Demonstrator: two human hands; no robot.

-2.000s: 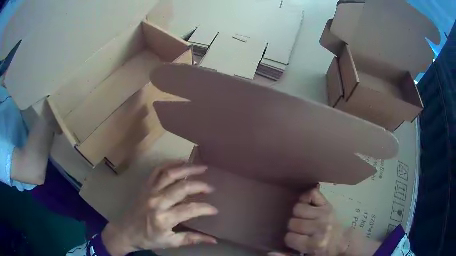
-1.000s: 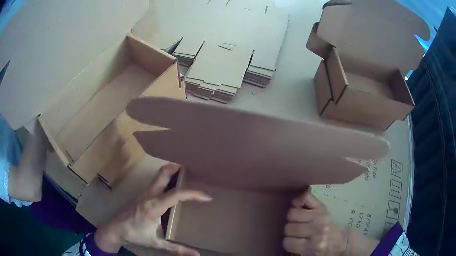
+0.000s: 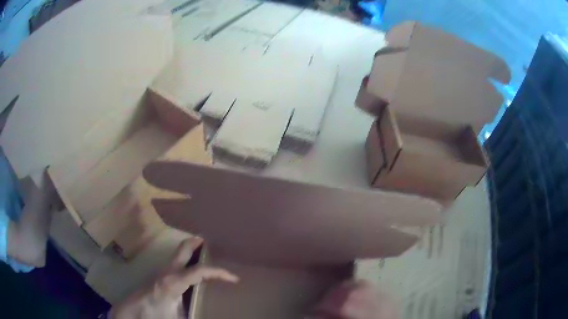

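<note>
A brown mailer box [image 3: 268, 290] stands in front of me at the bottom centre, its lid flap [image 3: 293, 218] raised along the far edge. My left hand [image 3: 168, 286] grips the box's left side wall, thumb and fingers on either side of it. My right hand [image 3: 358, 302] is blurred and cut off by the bottom edge, at the right end of the box; its fingers cannot be made out. The box's near edge is out of the picture.
A neighbouring open box [image 3: 118, 168] is at the left, beside another person's hand [image 3: 31, 233]. Flat box blanks [image 3: 249, 124] lie stacked at the far middle. An open finished box [image 3: 430, 156] stands at the right on the printed carton sheet [image 3: 430, 274].
The view has tilted up, so everything sits lower. My left hand has gone from apart from the box to holding its left wall, which now stands upright. My right hand has blurred.
</note>
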